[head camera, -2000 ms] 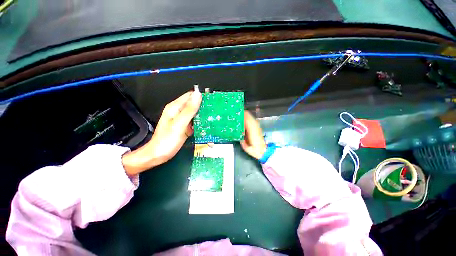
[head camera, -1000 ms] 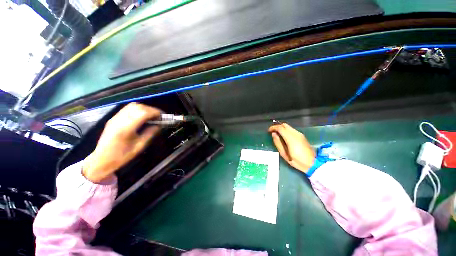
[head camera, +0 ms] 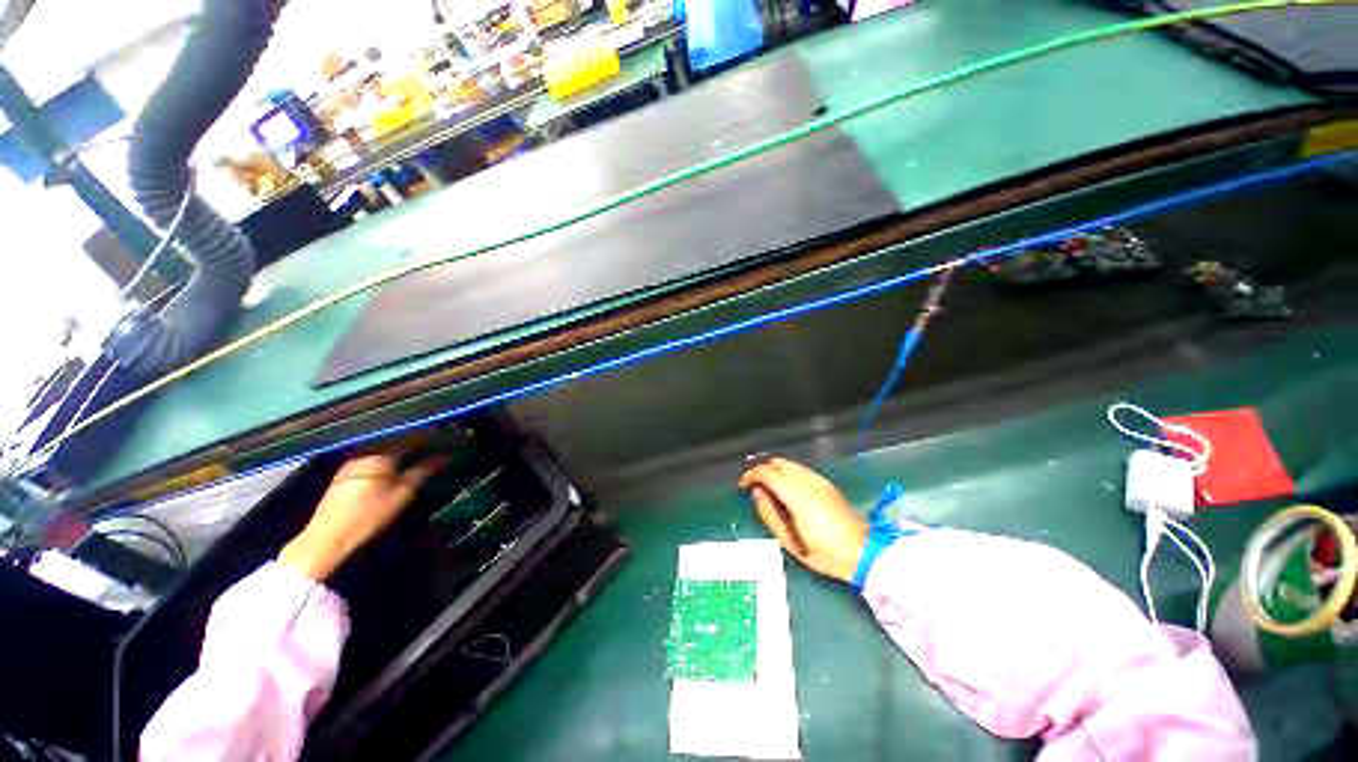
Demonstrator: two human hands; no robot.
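My left hand (head camera: 362, 503) is blurred and reaches into the black board tote (head camera: 410, 666) at the left; its fingertips are lost against the dark inside, so I cannot tell if they hold anything. Boards show as thin pale lines (head camera: 474, 511) in the tote, right of that hand. My right hand (head camera: 809, 514) rests on the green mat with curled fingers and a blue wrist strap (head camera: 879, 539); a tiny dark tip shows by its fingertips, too small to name. A small green board (head camera: 713, 631) lies flat on a white sheet (head camera: 734, 721), left of and below my right hand.
A blue ground wire (head camera: 670, 341) crosses above the dark strip, with a clip (head camera: 934, 298) joining the strap cord. Board clusters (head camera: 1075, 256) lie at upper right. A white adapter (head camera: 1159, 481), red card (head camera: 1241, 456) and tape roll (head camera: 1299, 570) are at right. A grey hose (head camera: 186, 194) hangs upper left.
Both hands held a green board between them two seconds ago. My left hand then moved left with a thin edge-on item and is now lower in the tote. My right hand moved onto the mat.
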